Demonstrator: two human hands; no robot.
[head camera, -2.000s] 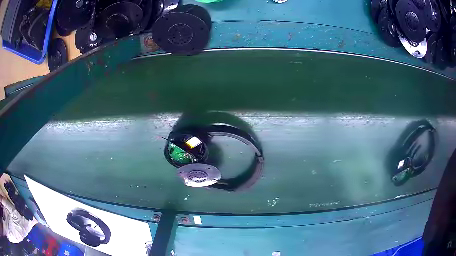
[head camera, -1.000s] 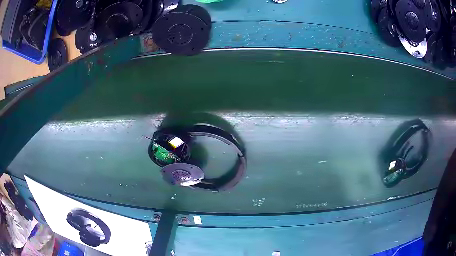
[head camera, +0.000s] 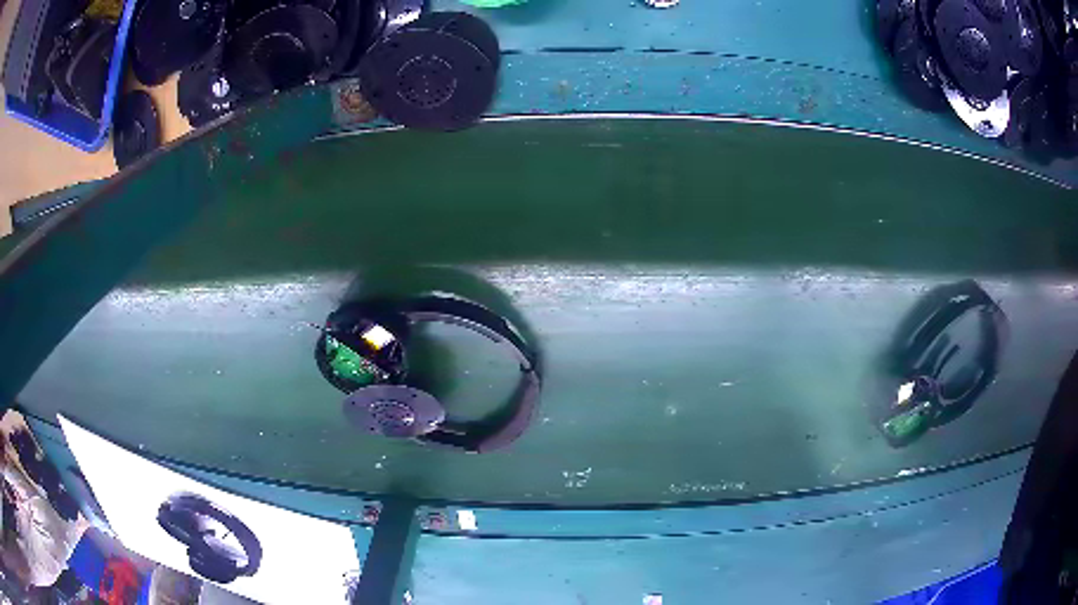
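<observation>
A black headphone headset (head camera: 520, 343) lies on the conveyor belt (head camera: 662, 355), left of the middle. Its open ear cup holds a green circuit board (head camera: 350, 362) and a small white and yellowish square (head camera: 377, 337). A round speaker plate (head camera: 394, 410) lies against the cup's lower side. A second headset (head camera: 991, 343) lies on the belt at the right, with a green board (head camera: 910, 423) and a white square in its cup. Neither of my hands is in view.
Black speaker plates (head camera: 428, 80) are heaped at the top left, others (head camera: 972, 45) at the top right. A blue bin (head camera: 104, 112) stands at the far left. A white sheet with a headphone picture (head camera: 313, 544) lies lower left. A dark shape (head camera: 1046, 508) cuts into the right edge.
Both headsets have moved left with the belt, the nearer-to-middle one clearly, the right one less. The blurred items at the lower left corner have changed. The speaker plate heaps have not moved.
</observation>
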